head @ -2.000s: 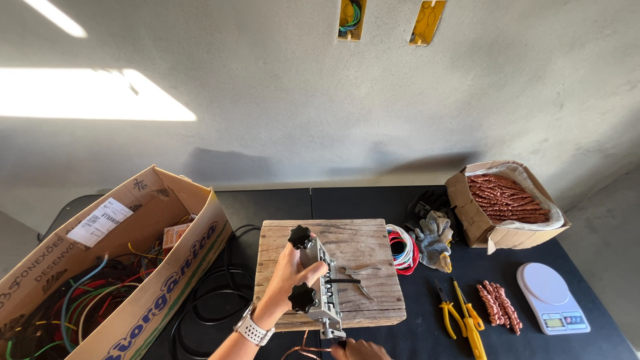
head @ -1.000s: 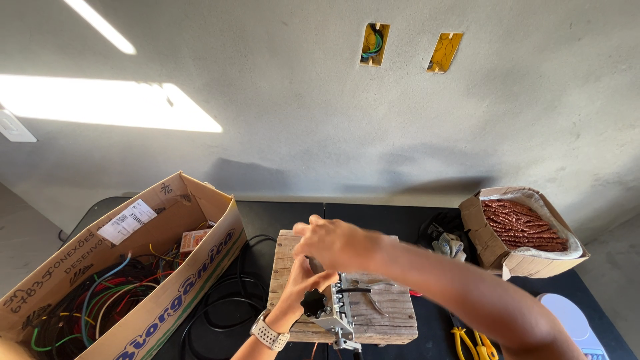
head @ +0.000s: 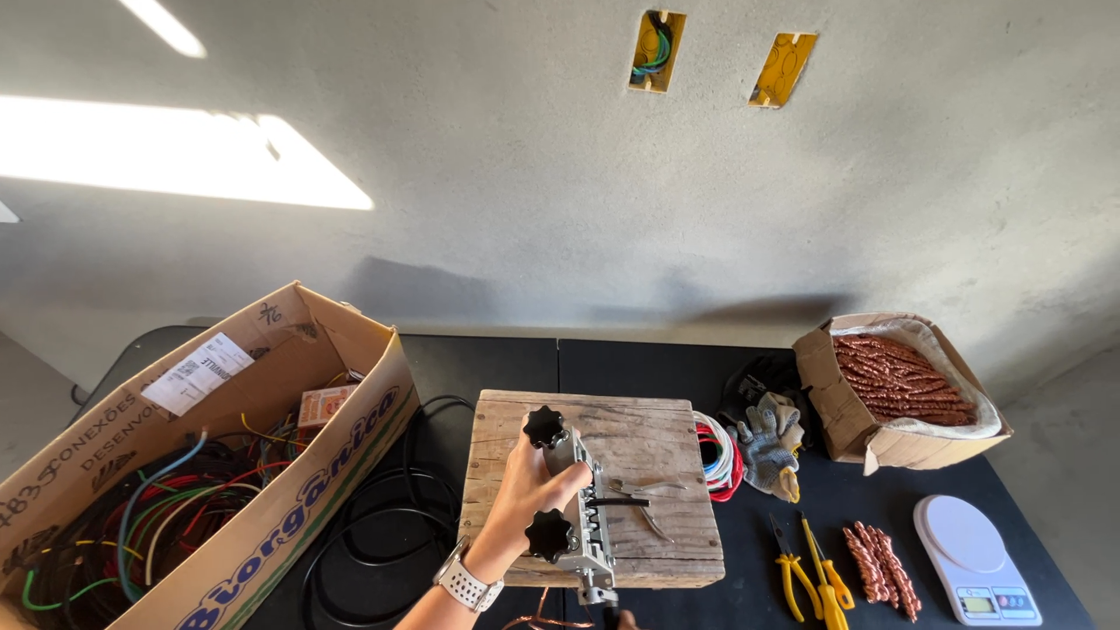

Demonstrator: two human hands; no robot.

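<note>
A metal wire-stripping machine (head: 591, 516) with two black star knobs (head: 549, 535) stands on a weathered wooden block (head: 656, 560). My left hand (head: 534, 486), a pale watch on its wrist, grips the machine's body between the knobs. Only fingertips of my right hand (head: 626, 619) show at the bottom edge, beside the machine's black crank handle (head: 611, 615); its grip is mostly out of frame. A short black cable (head: 619, 502) sticks out from the machine's right side, over small metal pliers (head: 652, 516). Bare copper wire (head: 544, 619) lies below the block.
At left, a cardboard box (head: 289, 525) holds coloured wires, with black cable (head: 350, 534) beside it. To the right are wire coils (head: 722, 459), work gloves (head: 770, 442), a box of copper bundles (head: 901, 381), yellow-handled pliers (head: 794, 577), a yellow tool (head: 827, 582), copper twists (head: 882, 569) and a scale (head: 971, 547).
My right hand, over the machine's upper knob one second ago, has moved down to the bottom edge by the crank. My left hand stays on the machine.
</note>
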